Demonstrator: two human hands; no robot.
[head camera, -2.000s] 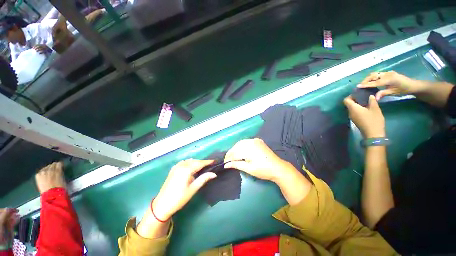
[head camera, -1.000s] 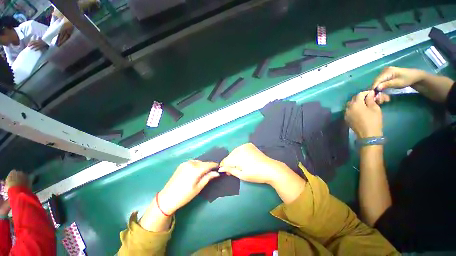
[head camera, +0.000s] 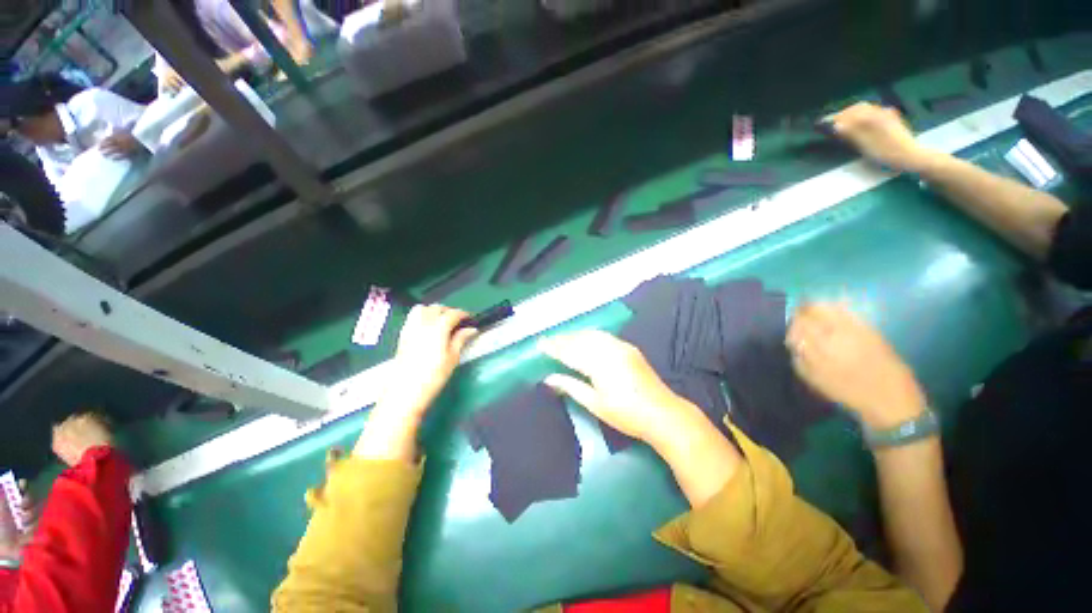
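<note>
My left hand (head camera: 426, 353) is over the white rail and holds a folded black piece (head camera: 487, 317) by its left end. My right hand (head camera: 608, 381) is open, with thumb and fingers apart, above the bench between two heaps. A small stack of black blanks (head camera: 534, 457) lies fanned on the green bench in front of me. The main pile of black blanks (head camera: 752, 347) lies to the right, partly behind my right forearm.
A white rail (head camera: 647, 258) and slanting post (head camera: 156, 329) edge the bench. Beyond it, the green belt (head camera: 575, 210) carries black strips and patterned cards (head camera: 372, 315). A neighbour's hand (head camera: 880, 134) reaches over the belt at right. A red-sleeved arm (head camera: 74, 515) is at left.
My left hand has moved up and away to the rail with the folded piece. My right hand has let go and opened. The right neighbour's hands have parted, one reaching over the belt.
</note>
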